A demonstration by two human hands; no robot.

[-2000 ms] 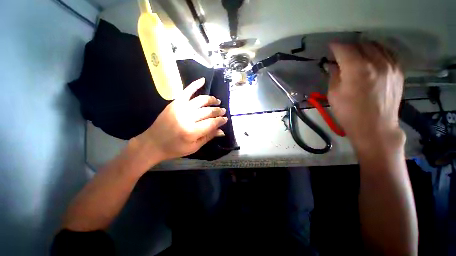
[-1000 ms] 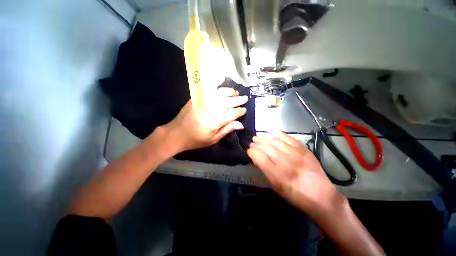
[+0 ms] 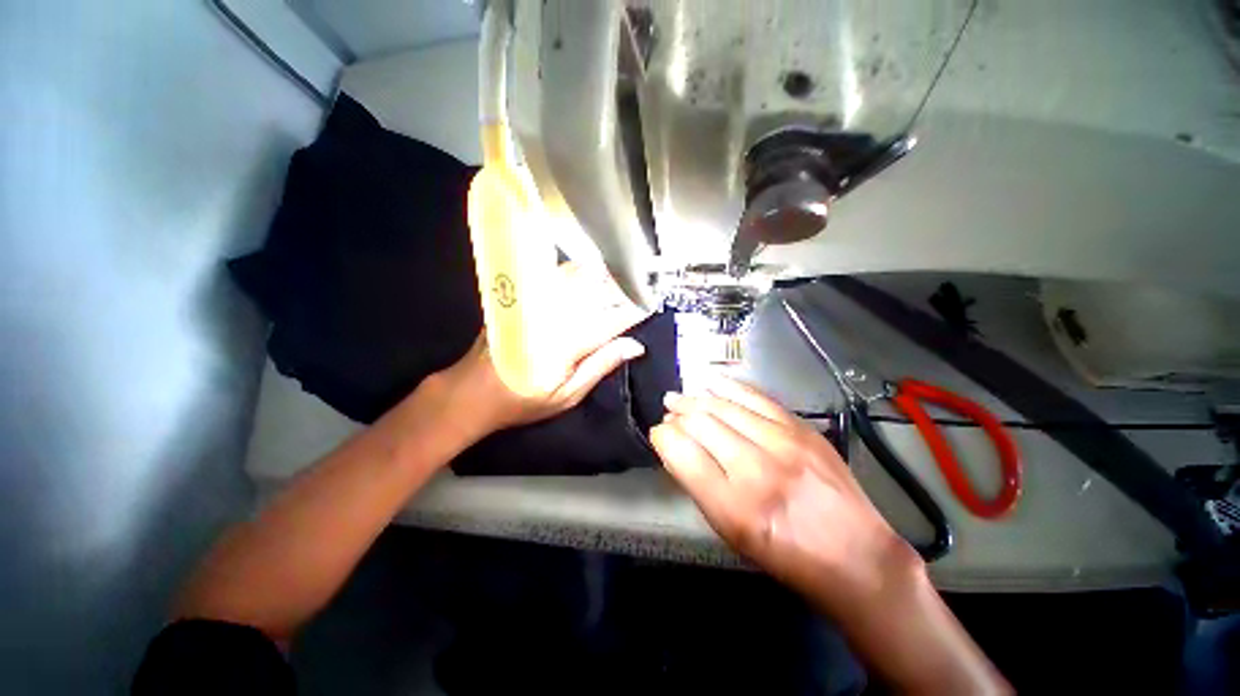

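The black garment piece (image 3: 374, 272) lies bunched on the table left of the needle, its right edge by the lit presser foot (image 3: 721, 302). My left hand (image 3: 544, 388) lies on the cloth, partly hidden by the yellow machine lamp (image 3: 501, 286). My right hand (image 3: 762, 469) is at the cloth's right edge, just below the foot, with the fingertips on the edge; the thumb side seems to pinch it. A flat black band (image 3: 1006, 388) runs diagonally from near the foot to the lower right.
The cream-white machine head (image 3: 952, 177) fills the top. Scissors with one red (image 3: 959, 449) and one black handle loop lie right of my right hand, blades towards the foot. A dark holder (image 3: 1203, 524) is at the band's end. A pale wall (image 3: 123, 272) stands at left.
My right hand has come from above the scissors to the cloth's right edge below the foot. The view has shifted, showing more of the machine head. My left hand stays on the cloth.
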